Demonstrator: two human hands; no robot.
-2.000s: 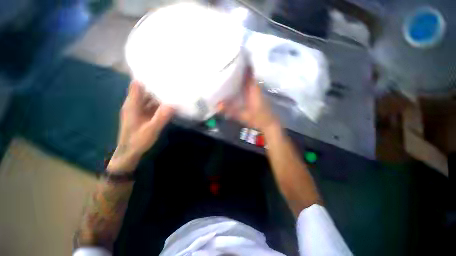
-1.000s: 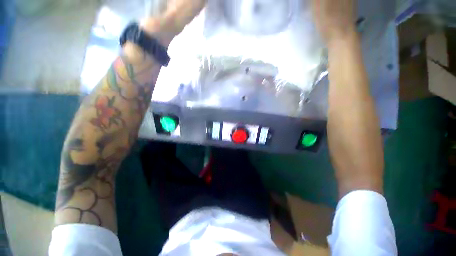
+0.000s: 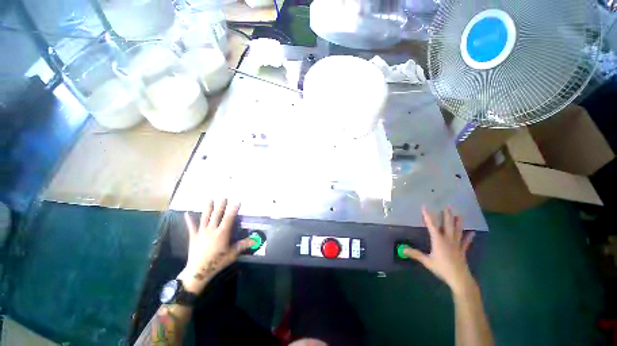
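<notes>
My left hand (image 3: 213, 242) is spread at the plate's front left edge, its thumb on the left green button (image 3: 256, 240). My right hand (image 3: 446, 250) is spread at the front right, its thumb on the right green button (image 3: 404, 251). Both hands hold nothing. The white rounded housing (image 3: 345, 94) stands near the rear middle of the metal plate (image 3: 237, 162), overexposed. Crinkled plastic film (image 3: 379, 179) lies in front of and beside it. The red button (image 3: 331, 249) sits between the green ones. What is under the housing is hidden.
Several white bowl-shaped parts with clear covers (image 3: 172, 101) stand on cardboard (image 3: 122, 169) at the left. An electric fan (image 3: 488, 40) is at the right rear, above an open carton (image 3: 558, 182). A large clear and white part (image 3: 358, 23) lies behind the plate.
Both hands have let go of the housing and come back to the front panel, thumbs on the green buttons. The view has tilted up, showing the housing on the plate.
</notes>
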